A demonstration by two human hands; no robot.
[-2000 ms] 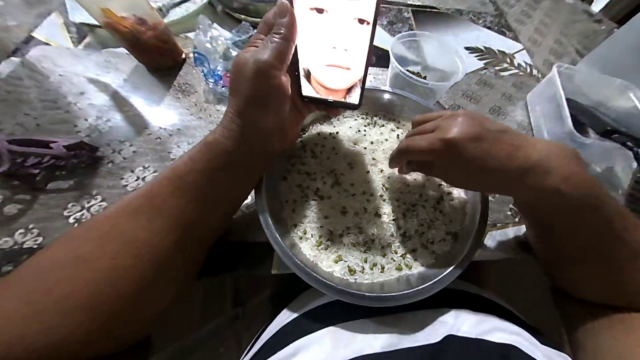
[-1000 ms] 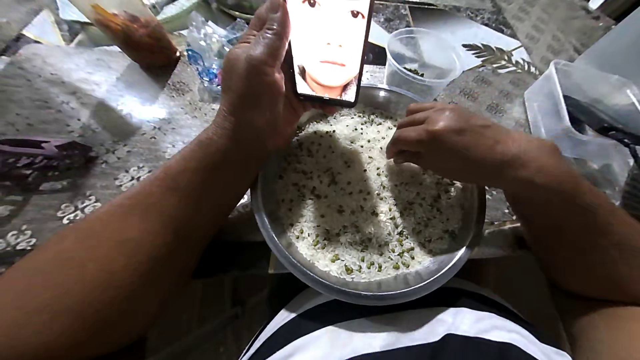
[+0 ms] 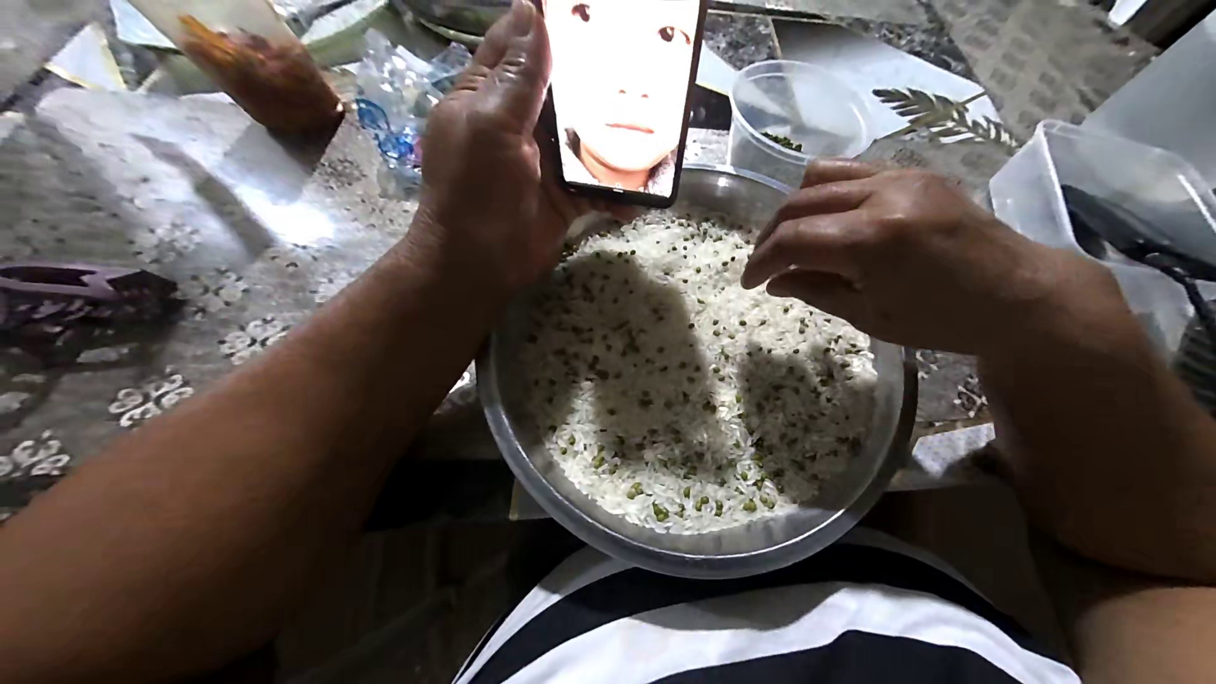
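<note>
My left hand (image 3: 494, 152) holds a smartphone (image 3: 622, 95) upright over the far rim of a round metal bowl (image 3: 703, 560); the lit screen shows a face. Uncooked white rice mixed with small green beans, perhaps mung beans (image 3: 660, 380), fills the bowl, and shadows fall across it. Over the right side of the rice is my right hand (image 3: 874, 247), its fingers bent and close together. Whether anything is between its fingertips cannot be seen. Just beyond it stands a clear round plastic tub (image 3: 798, 114) with a few green beans at the bottom.
A clear rectangular plastic container (image 3: 1035, 180) with a black item in it stands at the right. Crumpled clear plastic (image 3: 389, 114) and a container with orange-brown contents (image 3: 256, 76) lie at the back left. A purple item (image 3: 76, 285) rests on the patterned table cover (image 3: 218, 304) at far left.
</note>
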